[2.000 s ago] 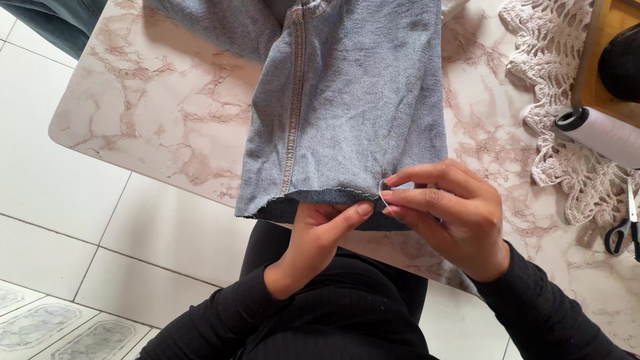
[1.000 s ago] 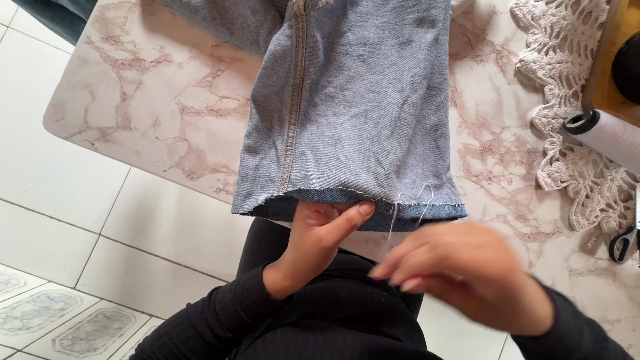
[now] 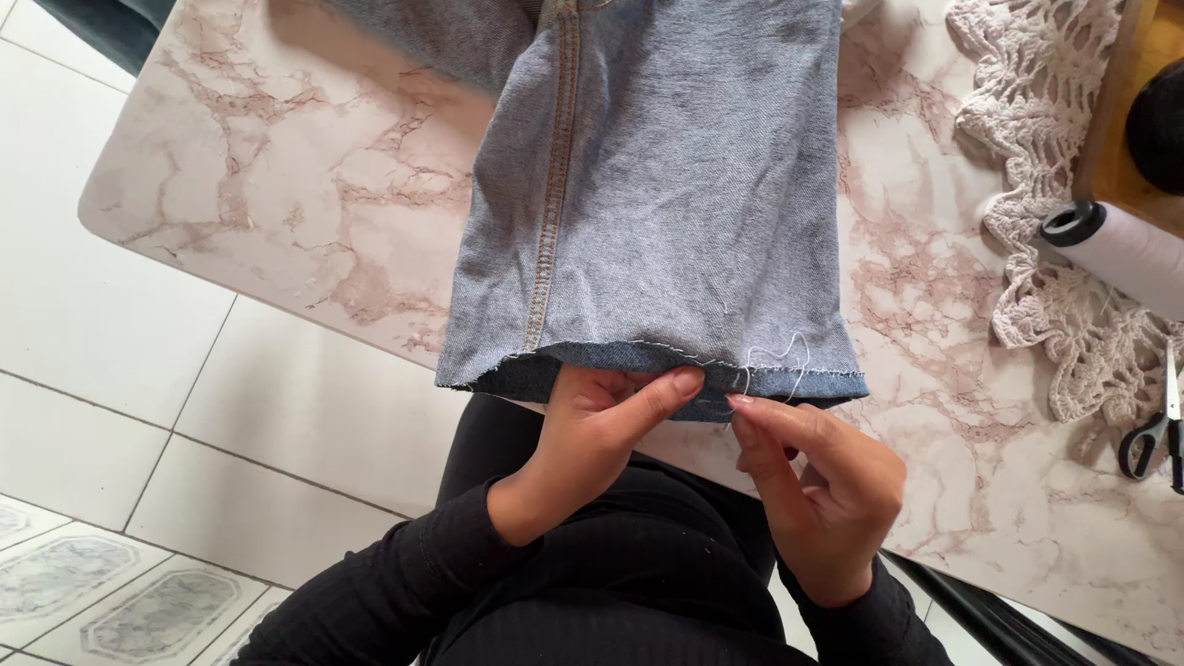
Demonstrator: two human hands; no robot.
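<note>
A light-blue denim garment leg lies over the table, its raw-edged hem near my body. My left hand grips the hem, thumb outside and fingers inside the leg opening. Right of that thumb, my right hand has its thumb and forefinger pinched together at the hem. A loose white thread loops over the denim beside these fingertips. White stitches run along part of the folded edge. Whether a needle is between the right fingertips cannot be made out.
The marble-patterned table extends on both sides of the denim. On the right are a white crocheted cloth, a large cone of white thread, black-handled scissors and a wooden tray with a dark round object.
My right hand moved down and away from the hem, then came back to it near my left thumb. The left hand keeps its hold on the hem.
</note>
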